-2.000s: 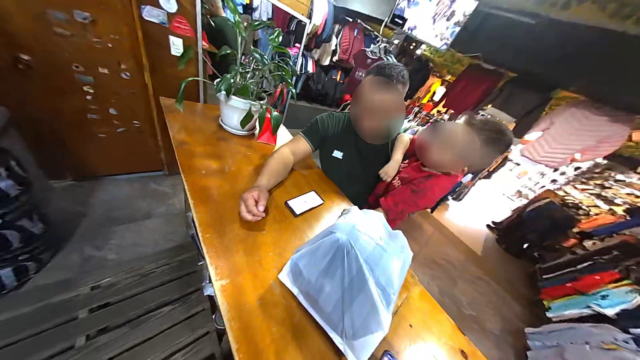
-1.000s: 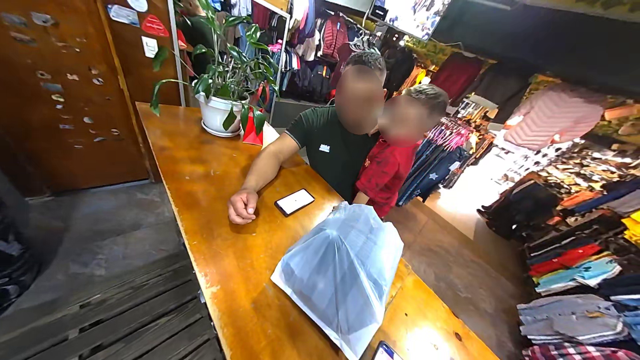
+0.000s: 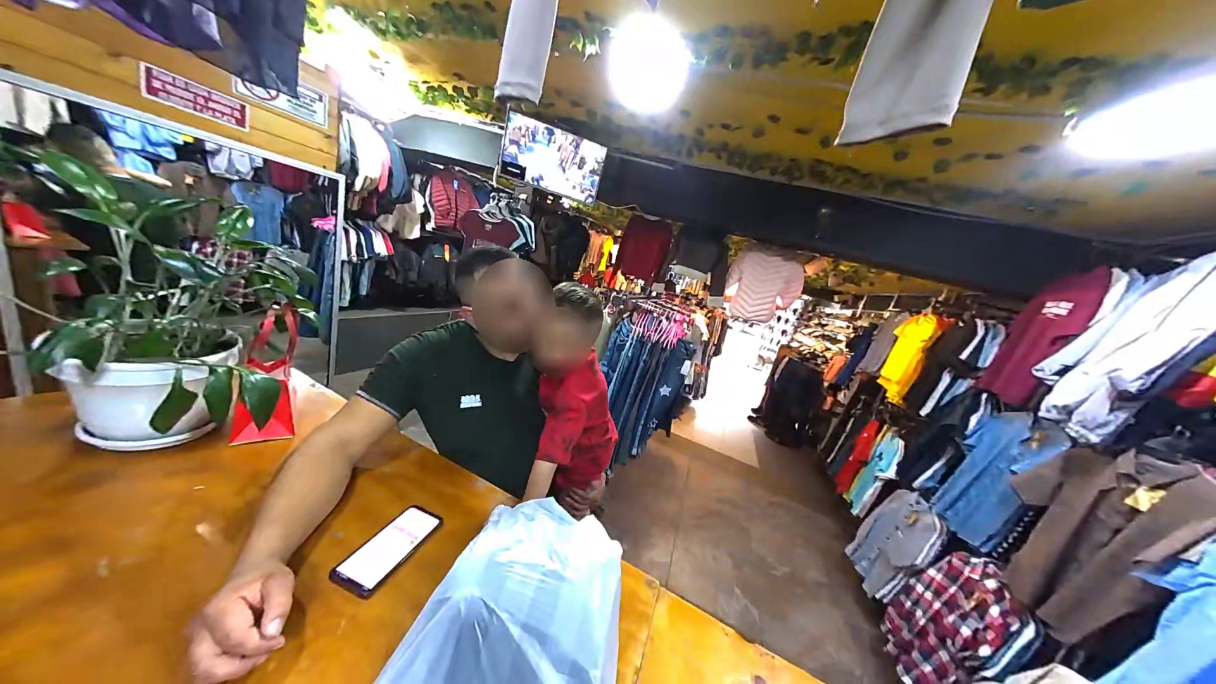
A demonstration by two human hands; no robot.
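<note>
Neither my left hand nor my right hand shows in the head view. A wooden counter (image 3: 104, 513) spans the lower left. On it stands a full, pale translucent plastic bag (image 3: 522, 598) at the bottom middle. A smartphone (image 3: 388, 551) with a lit screen lies left of the bag. Another person's hand (image 3: 237, 622) rests on the counter left of the phone, fingers curled. That person, in a dark green T-shirt (image 3: 465, 404), is across the counter, with a smaller person in a red shirt (image 3: 578, 418) held close.
A white pot (image 3: 142, 394) with a leafy plant and a small red gift bag (image 3: 263, 408) stand at the counter's left. Clothes racks (image 3: 950, 380) line the right side, beside a brown floor (image 3: 741, 551). A wall screen (image 3: 553, 157) hangs at the back.
The view has tilted up and come closer, so more ceiling and racks show. The two people's heads have moved together. The other person's hand stays beside the phone.
</note>
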